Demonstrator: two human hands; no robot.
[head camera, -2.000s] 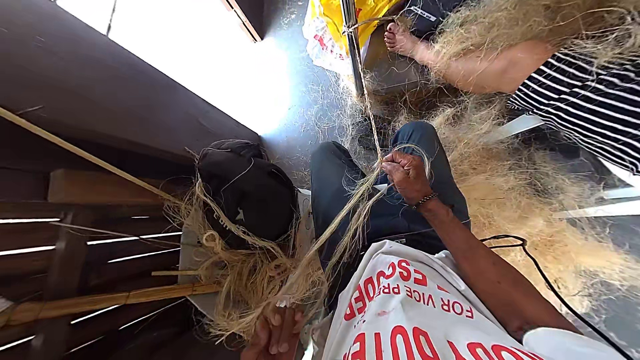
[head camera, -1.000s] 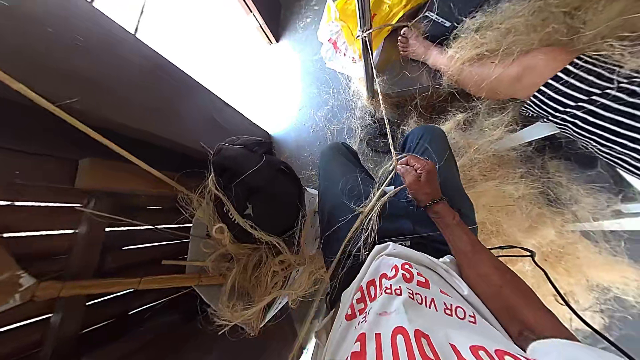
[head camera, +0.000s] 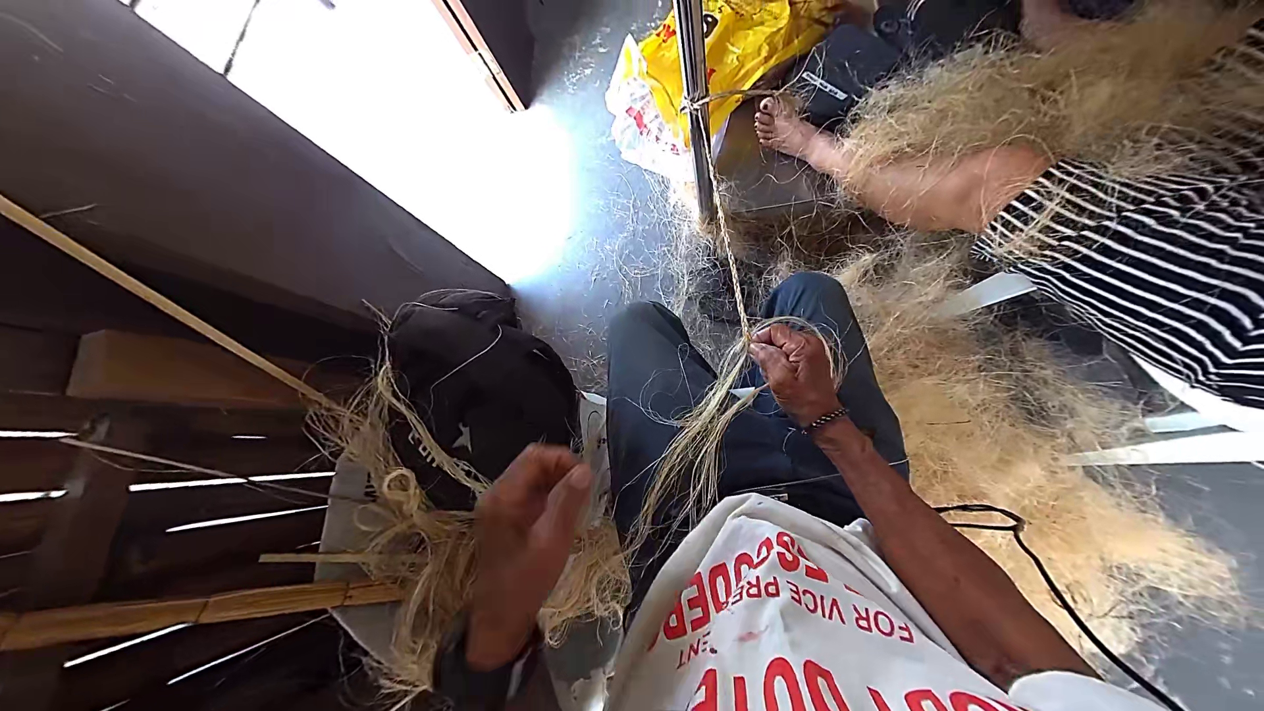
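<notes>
A braided cord of plant fiber (head camera: 729, 252) runs from a metal post (head camera: 697, 128) down to my right hand (head camera: 798, 370), which is closed on its lower end above my knees. Loose pale strands (head camera: 696, 449) fan out from that grip over my lap. My left hand (head camera: 528, 548) is raised and blurred at the lower left, fingers curled; whether it holds any fiber cannot be made out. Below and beside it, a tangled bundle of fiber (head camera: 425, 553) lies on a pale seat next to a black bag (head camera: 474, 385).
Another person's bare leg (head camera: 938, 188) and striped garment (head camera: 1155, 267) are at the upper right, with fiber over them. A large heap of loose fiber (head camera: 997, 444) covers the floor there. A yellow plastic bag (head camera: 750, 39) lies behind the post. Bamboo poles (head camera: 197, 604) extend at the left.
My left hand was low among the strands, then out of view, and now shows over the bundle at the left. My right hand stays closed on the cord.
</notes>
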